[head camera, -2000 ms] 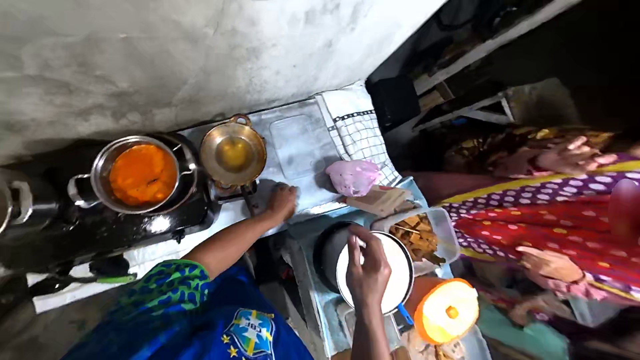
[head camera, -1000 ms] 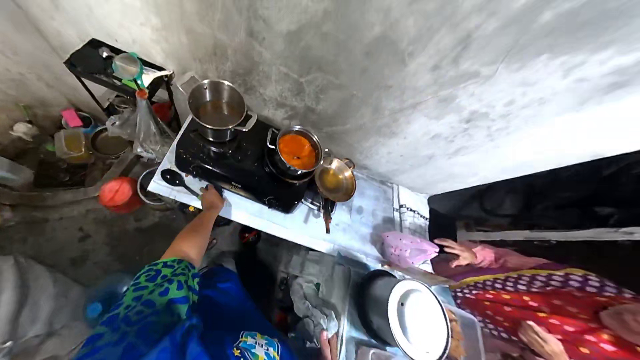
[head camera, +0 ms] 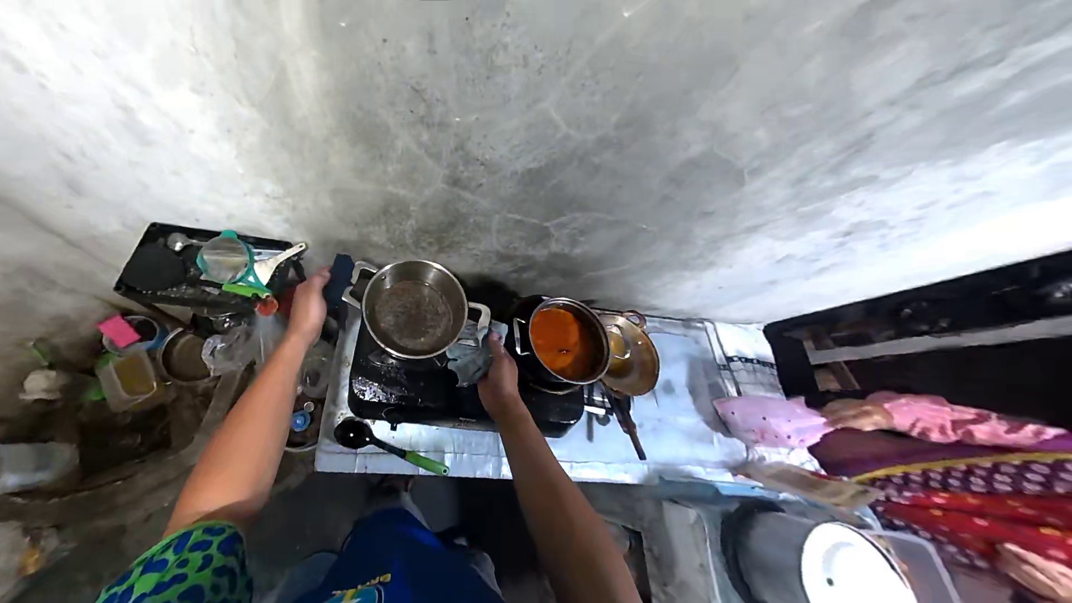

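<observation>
A steel pot (head camera: 416, 308) with two handles stands over the left burner of the black gas stove (head camera: 398, 389). My left hand (head camera: 310, 306) holds a dark cloth (head camera: 339, 280) beside the pot's left handle. My right hand (head camera: 500, 373) grips a grey cloth (head camera: 471, 356) just below the pot's right handle; whether the cloth wraps that handle is unclear. Right of this hand, a smaller pot (head camera: 569, 342) of orange-red sauce sits on the stove, next to a brass-coloured wok (head camera: 634, 356) with oil-like liquid. A black ladle with a green handle (head camera: 427, 462) lies at the front edge.
A black rack (head camera: 167, 289) holding a strainer (head camera: 226, 258) is at the left, above bowls and plastic containers (head camera: 130, 381). At the right are a pink bag (head camera: 772, 420), a large lidded pot (head camera: 854, 565) and another person in patterned red clothing (head camera: 980, 519).
The view has swung left along the counter. My left hand has moved from the stove's front edge to beside the large steel pot. My right hand has come to its other side; both now hold cloths.
</observation>
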